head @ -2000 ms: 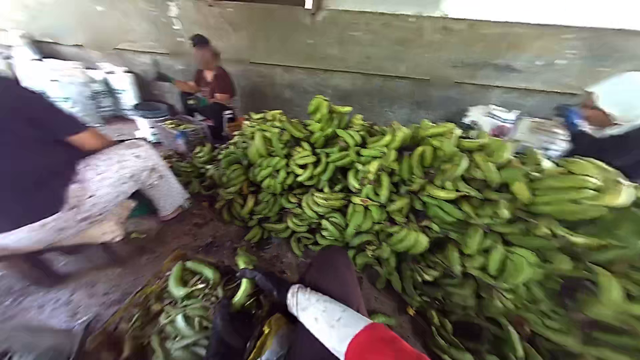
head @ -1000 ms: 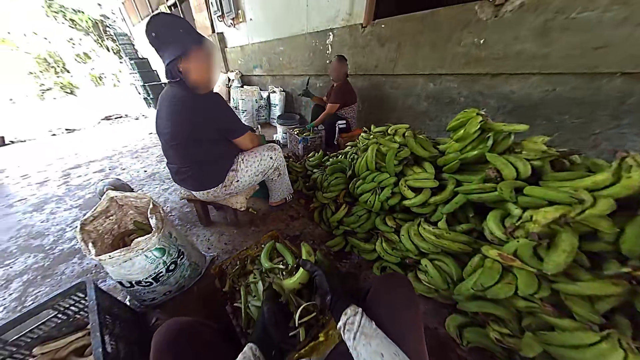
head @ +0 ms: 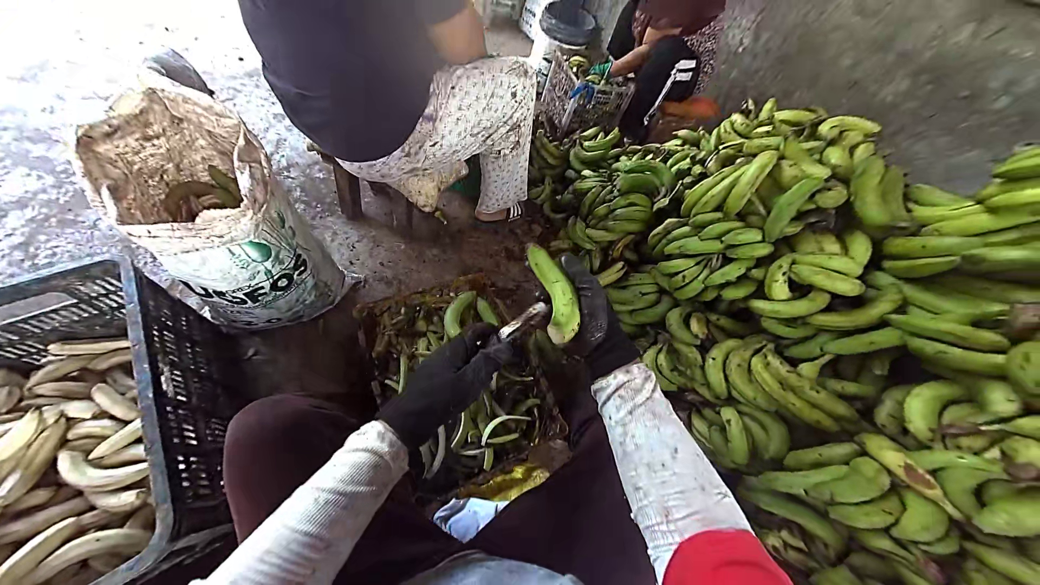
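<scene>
My right hand [head: 597, 313], in a black glove, holds a green plantain [head: 555, 292] upright, its cut end down. My left hand [head: 451, 378], also black-gloved, grips a knife [head: 522, 321] whose short stained blade points at the plantain's lower part; whether they touch I cannot tell. Below both hands, between my knees, a container [head: 382, 305] holds green plantains and strips of peel. To the right spreads a large heap of green plantains [head: 800, 284].
A black plastic crate [head: 134, 366] of peeled plantains [head: 97, 455] stands at left. Behind it is an open woven sack [head: 276, 268]. One person [head: 349, 73] sits on a wooden stool ahead; another person [head: 662, 57] works beside a basket [head: 561, 101] and bucket [head: 565, 28]. A wall rises behind the heap.
The view has tilted down. My right hand now holds a plantain raised above the container; one second ago my hands were low over it.
</scene>
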